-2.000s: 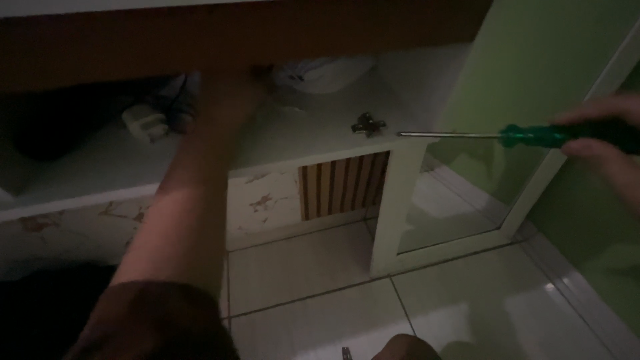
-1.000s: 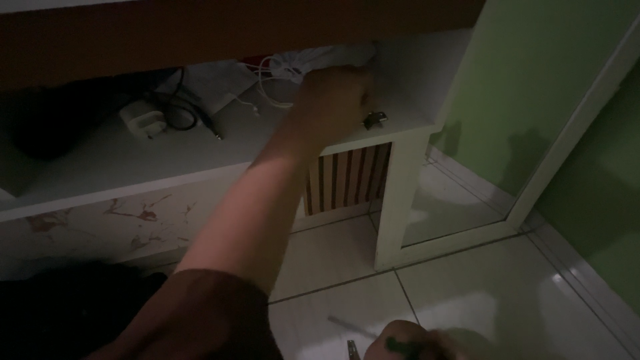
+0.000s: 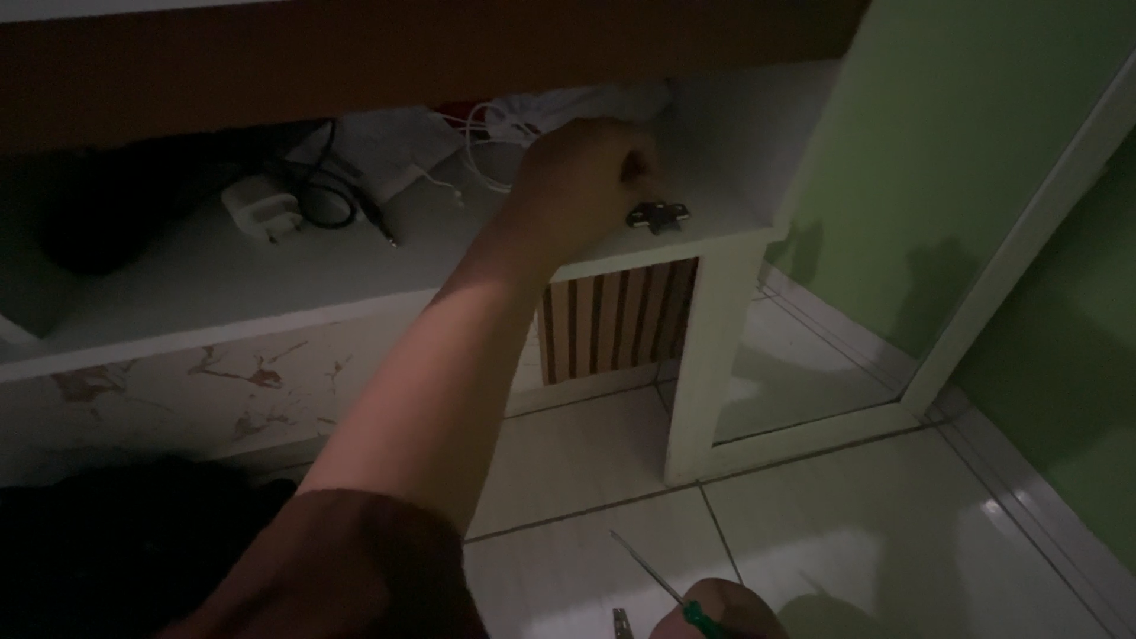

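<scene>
My left hand (image 3: 590,182) reaches onto the white shelf, its fingers curled; whether it holds anything is hidden. Close by its fingertips, near the shelf's front edge, lies a small dark metal hinge-like part (image 3: 657,216). At the bottom of the view, a screwdriver (image 3: 652,568) with a green handle and a thin steel shaft points up and left, in front of a rounded patch of bare skin, perhaps a knee. My right hand cannot be made out. Left of the screwdriver, a small metal piece (image 3: 620,623) shows at the bottom edge.
On the shelf (image 3: 355,306) are a white power adapter (image 3: 264,209), a black cable (image 3: 359,200), white cords (image 3: 484,146) and a pale crumpled bag (image 3: 390,146). A white-framed mirror (image 3: 816,373) stands at the right. A dark heap (image 3: 133,541) lies lower left.
My left hand has moved right along the shelf, from the cords to beside the metal part. The screwdriver, earlier held by my right hand over the mirror, is now low in the view.
</scene>
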